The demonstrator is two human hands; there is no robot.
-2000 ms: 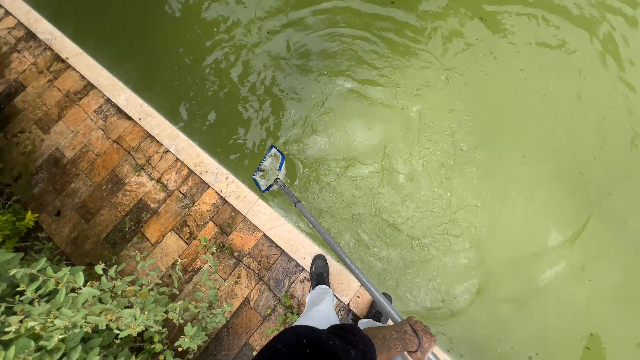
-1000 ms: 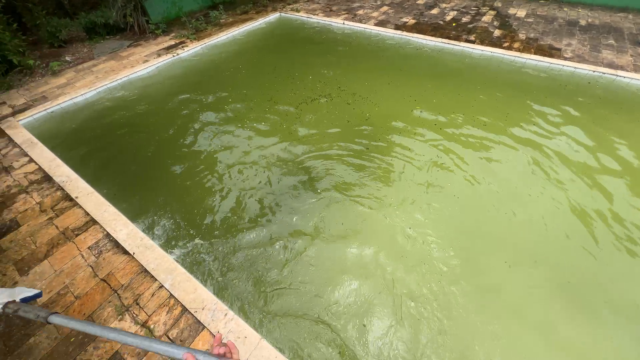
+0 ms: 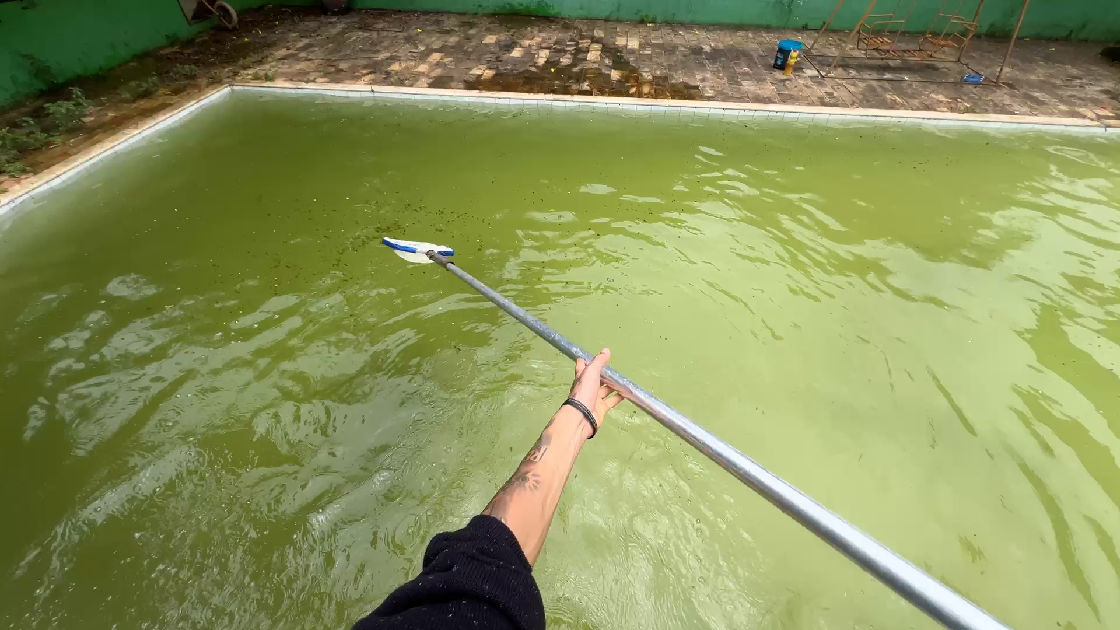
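Observation:
My left hand (image 3: 598, 385) is around a long grey metal pole (image 3: 735, 459) near the middle of the head view, with the thumb showing above the pole and the fingertips below it. A dark bracelet circles the wrist, and a black sleeve covers the forearm lower down. The pole slants from the bottom right corner up to a pool skimmer net (image 3: 420, 250) with a blue frame and pale mesh. Whether the net touches the water or hangs just over it is unclear. Around it spreads murky green pool water (image 3: 787, 289) with small dark debris. My right hand is outside the view.
A pale stone pool coping (image 3: 560, 99) runs along the far side and down the left. Beyond it, on brown paving (image 3: 490, 54), stand a dark bucket with a blue lid (image 3: 787, 54), a yellow bottle (image 3: 791, 62) and a rusty metal frame (image 3: 910, 44). Green walls stand behind.
The net has moved from beside the near coping, where the oldest frame shows it, out over the pool. My left arm now reaches forward along the pole. The view has tilted up and turned.

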